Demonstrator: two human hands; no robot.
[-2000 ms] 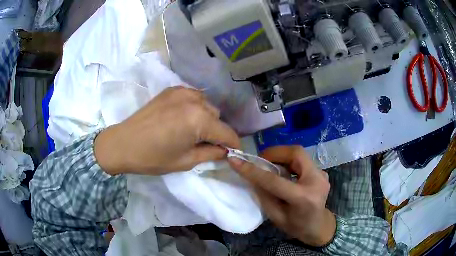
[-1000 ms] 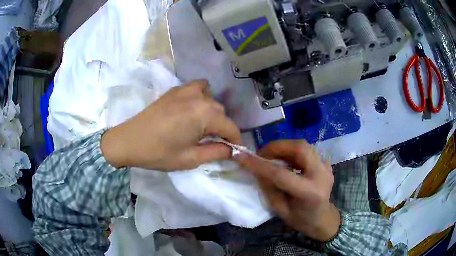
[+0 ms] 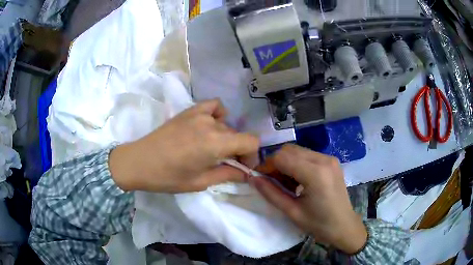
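Observation:
White cloth lies heaped left of the machine and runs down under both hands towards the lap. My left hand pinches a layered seam edge of it between thumb and fingers. My right hand pinches the same edge just to the right, fingertips close to the left ones. The overlock machine stands beyond the hands; its needle area has no cloth from the hands in it. The fingertips are slightly blurred.
A blue plate lies before the machine. Red-handled scissors lie to its right. Flat white panels and a dark navy piece are at the lower right. A crumpled white bundle is at the far left. A cardboard box is at the upper left.
The camera view has shifted a little. Both hands still pinch the seam edge; my right hand has turned slightly, and the cloth below the hands spreads further right.

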